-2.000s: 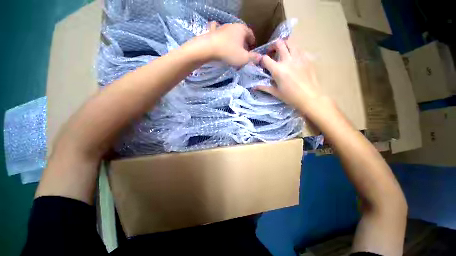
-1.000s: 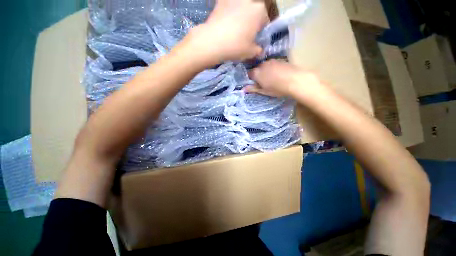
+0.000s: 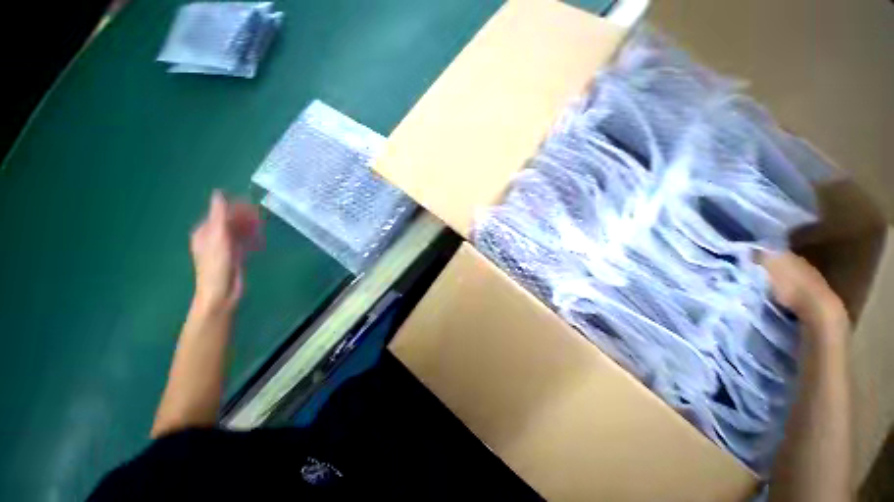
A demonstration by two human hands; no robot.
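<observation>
Rows of whitish bubble bags (image 3: 637,225) stand on edge in the open shipping carton (image 3: 549,392). Dark flat shapes show between some of them. My right hand (image 3: 806,294) is inside the carton at its right side, its fingers against the bags; whether it grips one is hidden. My left hand (image 3: 227,240) is blurred and empty over the green table (image 3: 118,265), left of a small stack of bubble bags (image 3: 338,181). That stack lies partly under a carton flap (image 3: 510,108).
Another small stack of bubble bags (image 3: 221,37) lies at the far side of the table. The table's pale metal edge (image 3: 343,324) runs beside the carton. Folded-out flaps surround the carton opening.
The view has swung left over the table. My left hand has left the carton and is over the table. My right hand remains at the bags, and no raised bag is visible now.
</observation>
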